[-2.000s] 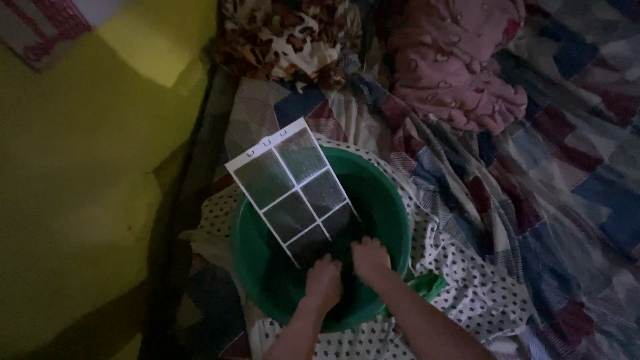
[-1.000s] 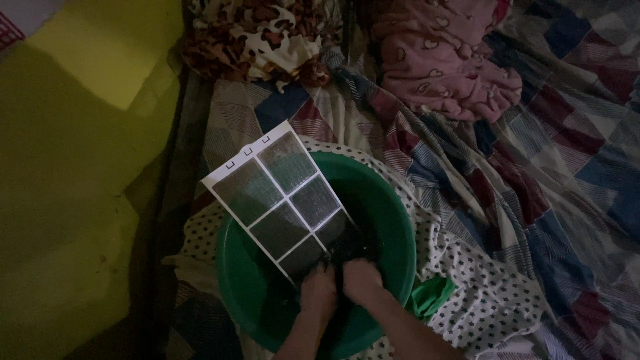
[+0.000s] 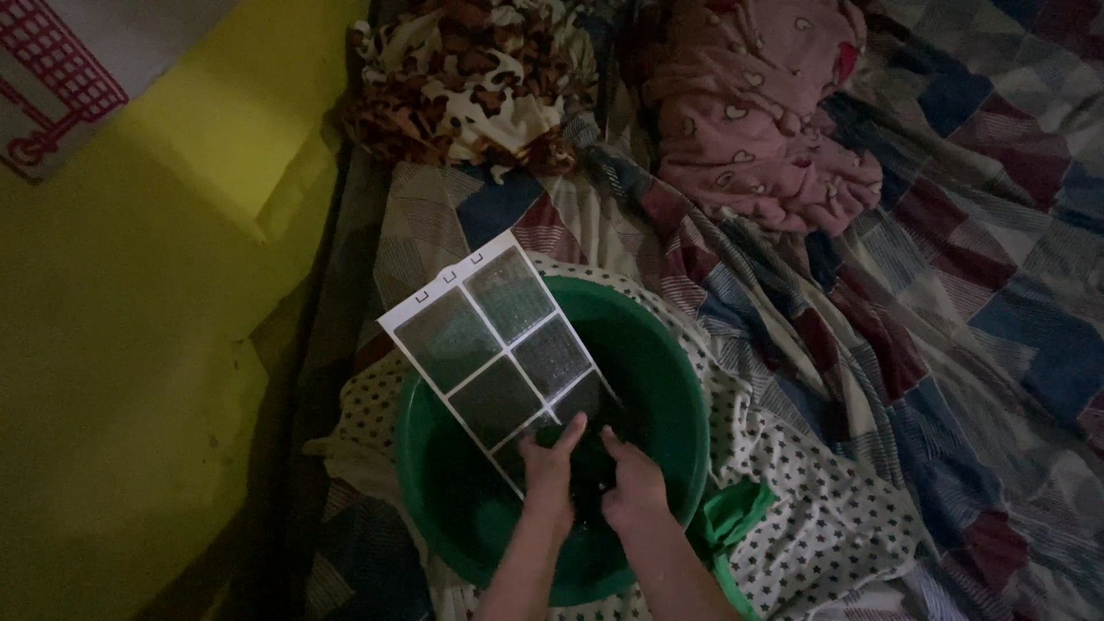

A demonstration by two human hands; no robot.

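Note:
A white-framed mesh filter panel [image 3: 509,354] leans in a green plastic basin [image 3: 694,431], its upper end resting over the far left rim and its lower end down in the dark inside. My left hand [image 3: 552,470] is at the panel's lower part, thumb and fingers spread over it. Close to its right, my right hand [image 3: 634,483] is over the basin with its fingers curled toward the left one. Whether either hand grips anything is hard to tell in the dim light. What lies under the hands is hidden.
Beneath the basin lies a white star-print cloth [image 3: 802,509], with a green cloth [image 3: 733,517] by the right rim. A patchwork bedsheet [image 3: 931,216] bears a pink bundle [image 3: 759,121] and a brown-and-cream bundle [image 3: 474,86]. A yellow wall [image 3: 129,302] stands left.
My hands have risen somewhat out of the dark inside of the basin, and their fingers show more clearly. The panel still leans over the rim.

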